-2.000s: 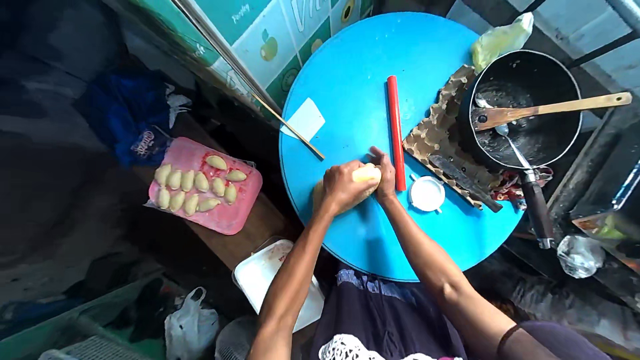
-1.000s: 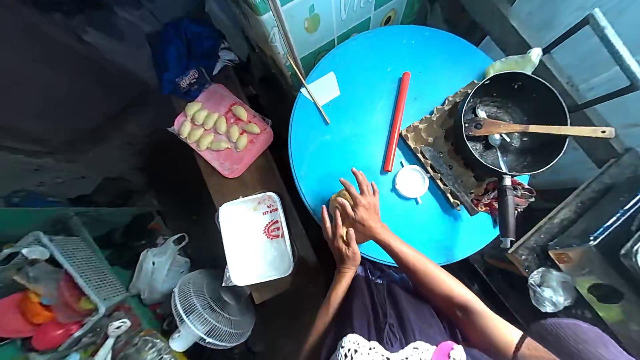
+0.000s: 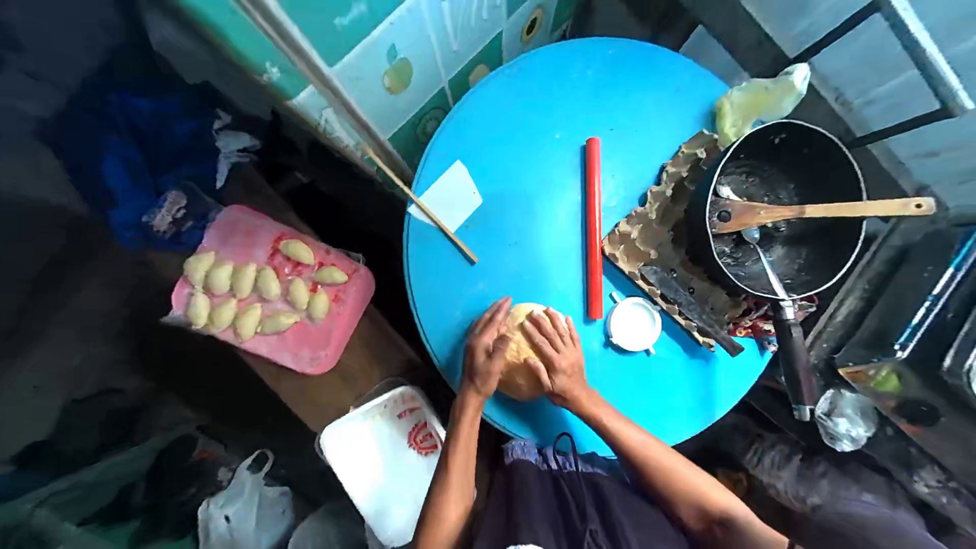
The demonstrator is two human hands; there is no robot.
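Note:
A round ball of yellowish dough (image 3: 523, 366) sits near the front edge of the round blue table (image 3: 526, 213). My left hand (image 3: 486, 349) presses against its left side. My right hand (image 3: 557, 355) lies over its upper right, fingers spread. Beyond my right hand a red rolling stick (image 3: 593, 229) lies lengthwise, with a small white round strainer or lid (image 3: 634, 324) beside its near end. A white card or scraper (image 3: 456, 197) lies at the table's left, a thin wooden stick (image 3: 435, 218) across it. Several shaped dough pieces (image 3: 268, 284) rest on a pink tray (image 3: 335, 343) at the left.
At the right, a black pan (image 3: 793, 286) holding a wooden spatula (image 3: 831, 210) and a metal spoon (image 3: 766, 263) stands by a cardboard egg tray (image 3: 648, 221) with a dark knife (image 3: 690, 309). A yellowish plastic bag (image 3: 762, 99) lies behind. A white tray (image 3: 381, 457) is at lower left.
My hands have moved apart from their overlapping hold of a second ago, now resting on either side of the dough, which shows more. The view has shifted.

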